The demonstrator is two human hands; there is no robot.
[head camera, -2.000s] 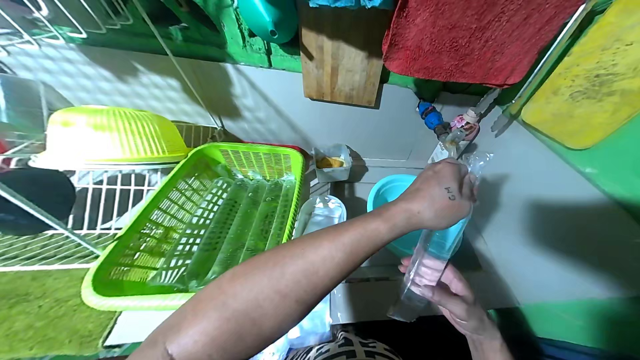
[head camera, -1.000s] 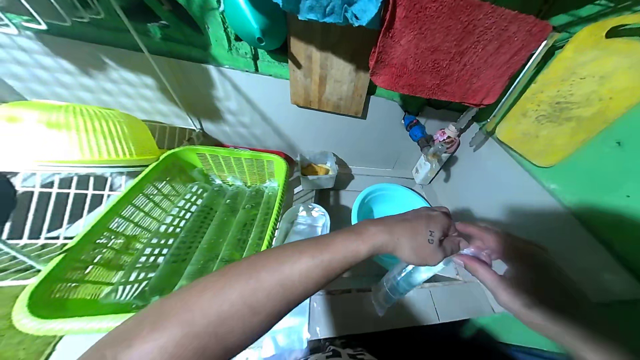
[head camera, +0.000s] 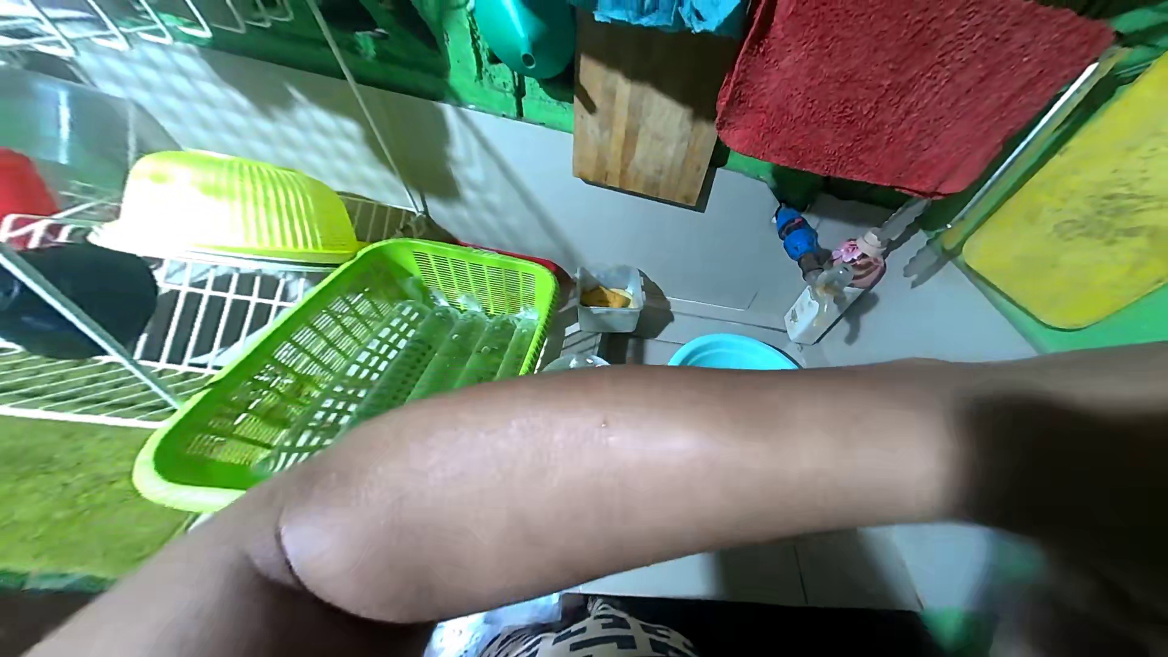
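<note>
Across the view stretches my left forearm, out to the right edge; my left hand is not in view. A dark, blurred shape at the lower right appears to be my right hand (head camera: 1077, 566); its fingers and anything in it cannot be made out. Behind the forearm, a turquoise basin (head camera: 735, 352) shows only its far part. Several long, clear, filled plastic bags (head camera: 461, 351) lie side by side in a lime-green plastic basket (head camera: 205, 438) at the left. The long clear bag seen earlier in my hands is not visible.
A wire dish rack (head camera: 210, 283) holds a yellow-green ribbed bowl (head camera: 237, 210). A small container (head camera: 610, 315) and bottles (head camera: 821, 297) stand by the wall. Above hang a wooden board (head camera: 643, 119), a red towel (head camera: 903, 91) and a yellow cutting board (head camera: 1086, 210).
My left arm has swung to the right, taking the hand from above the basin out of view. My right hand has moved from near the basin toward the lower right.
</note>
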